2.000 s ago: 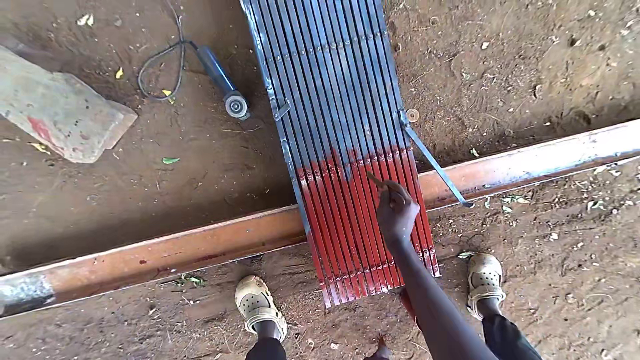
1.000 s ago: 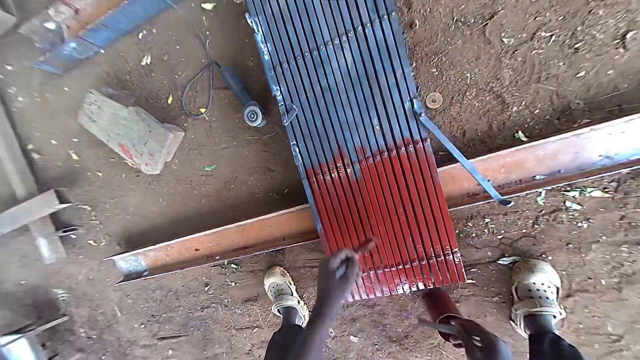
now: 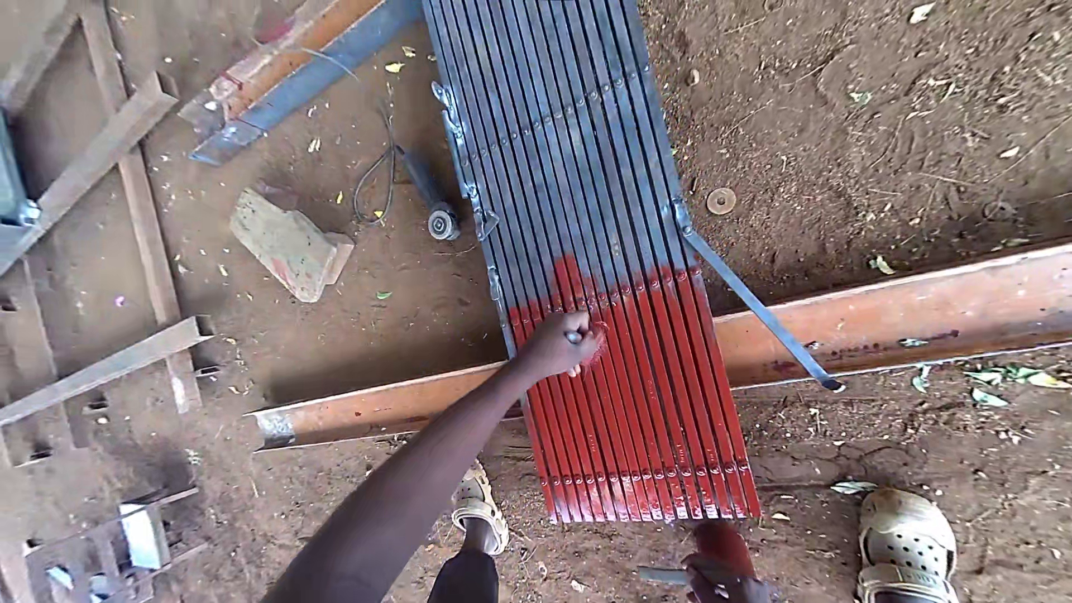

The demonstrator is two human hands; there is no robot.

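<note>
A long metal grille of parallel flat bars [image 3: 569, 167] lies across the ground, bare grey-blue in its upper part and coated red in its lower part. My left hand [image 3: 559, 345] is shut on a paintbrush [image 3: 596, 342] over the red bars, near a row of rivets; its reddish bristles are partly hidden. Below the grille's lower end, my right hand [image 3: 724, 582] holds a red-coated container [image 3: 722, 546], cut off by the frame's bottom edge. A flat grey strip [image 3: 663, 575] sticks out beside that hand; what it belongs to is unclear.
A rusty steel channel [image 3: 888, 314] runs beneath the grille. An angle grinder [image 3: 431, 197] with a cord and a stone block [image 3: 289, 243] lie to the left, with steel angle pieces [image 3: 126, 159] farther left. A hinged flat bar [image 3: 762, 310] juts right. A washer [image 3: 721, 201] lies nearby.
Two seconds ago my right arm reached over the grille with the brush; now my left arm does. My left hand has moved up the bars since one second ago. The view has shifted.
</note>
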